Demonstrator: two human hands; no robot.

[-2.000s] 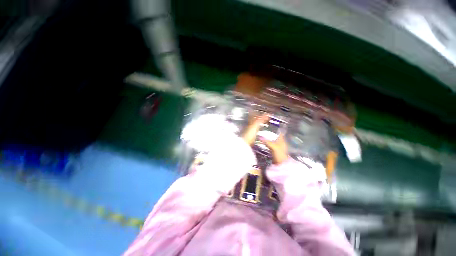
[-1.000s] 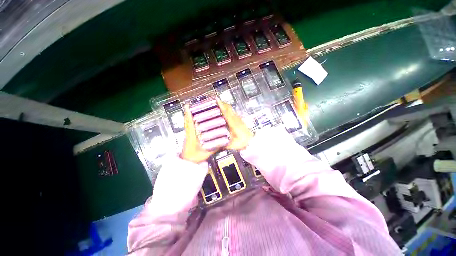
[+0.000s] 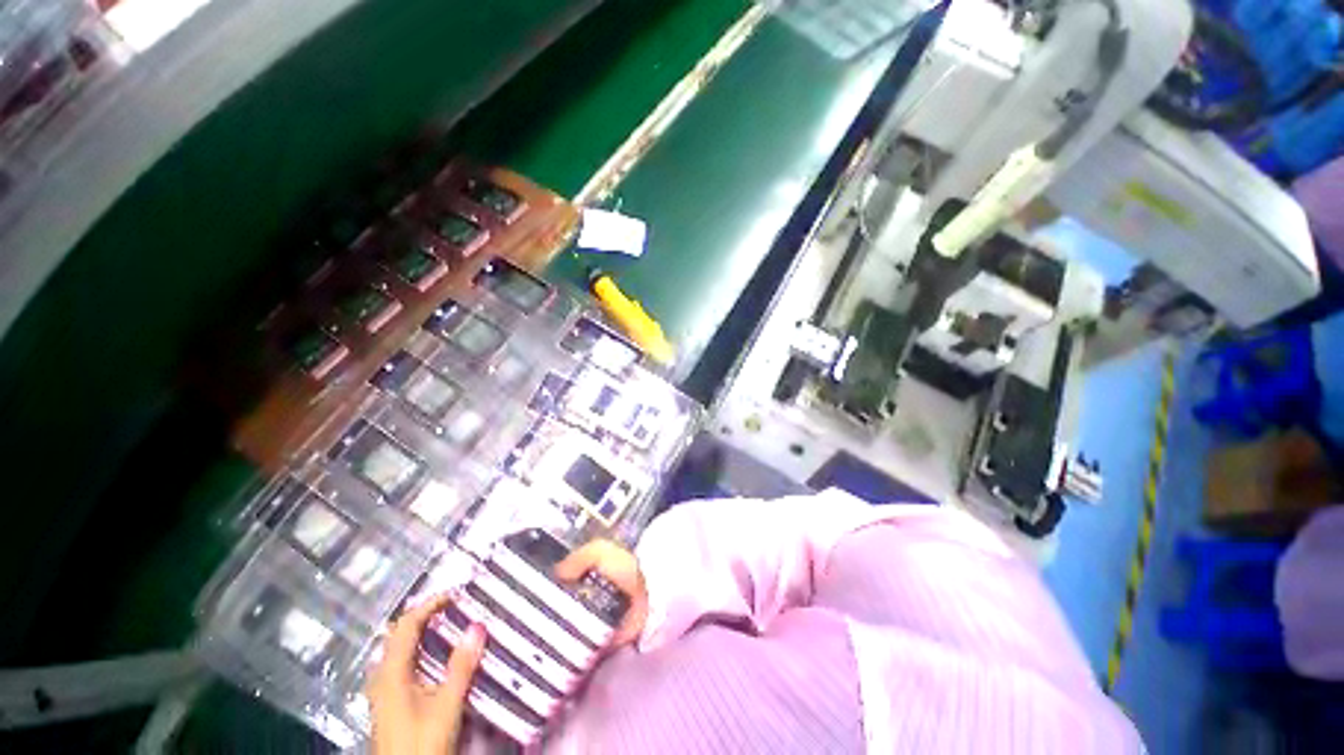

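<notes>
My left hand (image 3: 420,682) and my right hand (image 3: 607,578) hold a handful of phone units (image 3: 519,627) between them, side by side, seen as dark and pale stripes. The handful is over the near edge of the clear blister tray (image 3: 347,457). The tray lies tilted across the view, with strong glare. Dark-windowed units show in its far row, such as one phone unit (image 3: 386,460). The near row is partly hidden by my hands. My left hand is cut off by the bottom edge.
A brown board (image 3: 266,428) with several units lies behind the tray. A yellow-orange tool (image 3: 631,316) and a white paper slip (image 3: 612,232) lie beside it on the green bench (image 3: 708,177). Grey-white machinery (image 3: 958,339) stands right. A pink sleeve of another person (image 3: 1312,590) shows far right.
The view has turned, so the tray now lies diagonally at lower left and the machinery shows more. My hands and the handful are lower in the picture, still held together.
</notes>
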